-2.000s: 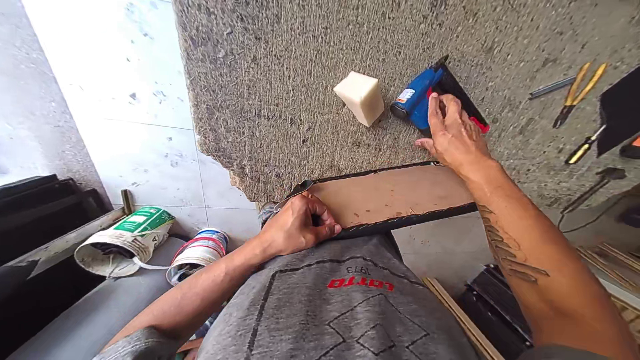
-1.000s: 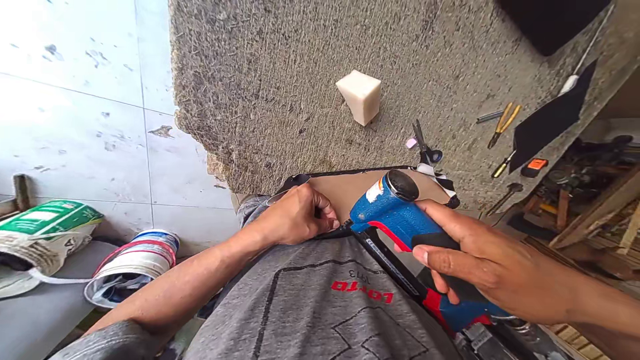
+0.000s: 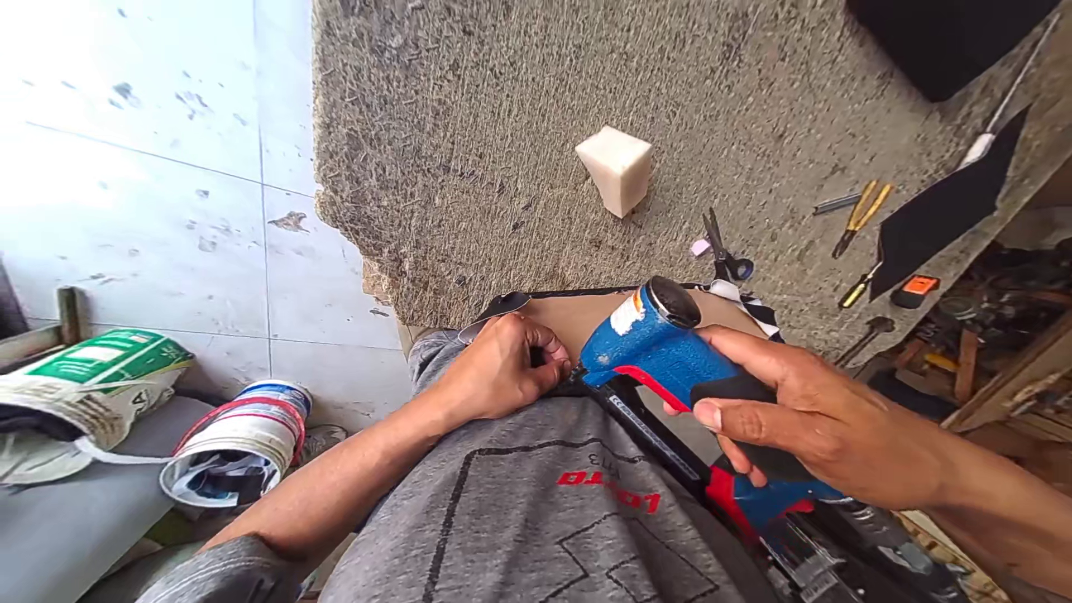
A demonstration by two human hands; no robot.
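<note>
A brown board with black fabric folded over its edges (image 3: 569, 316) lies across my lap, against the carpeted worktop. My left hand (image 3: 511, 366) pinches the black fabric at the board's near edge. Gripped by its handle in my right hand (image 3: 804, 410) is a blue pneumatic staple gun (image 3: 662, 352) with a red trigger area. Its nose sits at the near edge, close beside my left fingertips; whether it touches the fabric cannot be told. The gun hides much of the board's right part.
On the carpeted worktop (image 3: 469, 109) are a foam block (image 3: 620, 172), scissors (image 3: 725, 255), yellow-handled pliers (image 3: 864, 218), a screwdriver (image 3: 858, 289), a tape measure (image 3: 915, 291) and black fabric (image 3: 955, 201). A white bucket (image 3: 243, 435) and a green-and-white sack (image 3: 100, 368) stand at left.
My right hand has picked up the staple gun from the worktop and brought it to the board's near edge. My left hand has stayed at the board. The view has shifted.
</note>
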